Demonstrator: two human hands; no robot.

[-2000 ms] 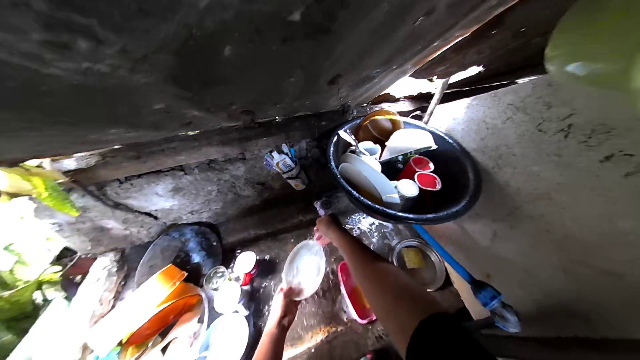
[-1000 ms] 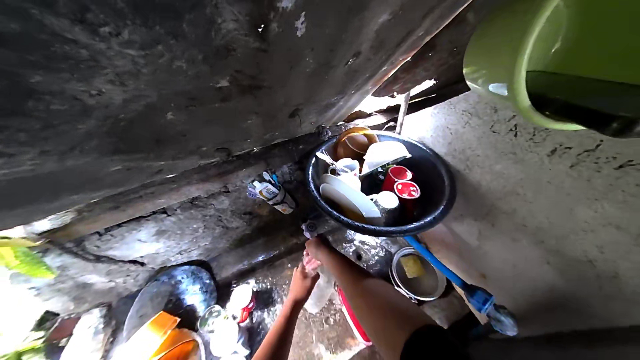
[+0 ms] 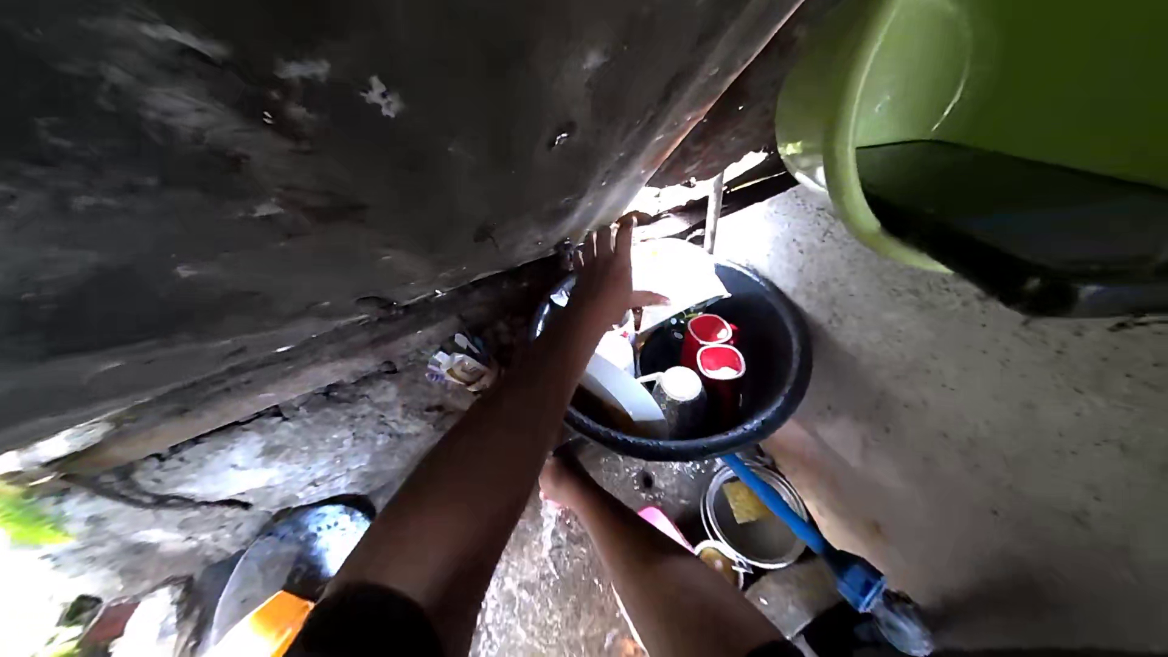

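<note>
My left hand (image 3: 610, 265) is at the back left of the black basin (image 3: 792, 351), its thumb and fingers spread beside a white dish (image 3: 680, 272); whether it grips anything is unclear. In the basin are red cups (image 3: 721, 362), a white mug (image 3: 682, 383) turned bottom up and a white plate (image 3: 625, 388). My right hand (image 3: 558, 484) is low, just in front of the basin's left part, with running water (image 3: 550, 538) below it. The left forearm and the basin partly hide it, and what it holds cannot be seen.
A blue-handled brush (image 3: 789, 520) leans by a round container with a yellow sponge (image 3: 745, 502). A pink dish (image 3: 664, 526) lies nearby. A dark pan (image 3: 306, 547) and orange dishware (image 3: 278, 620) are lower left. A green plastic container (image 3: 876, 128) juts in at upper right, near a dark wall.
My left hand has moved from beside my right hand up to the basin. A clear bowl seen in my left hand two seconds ago cannot be made out now. My right hand remains low by the basin.
</note>
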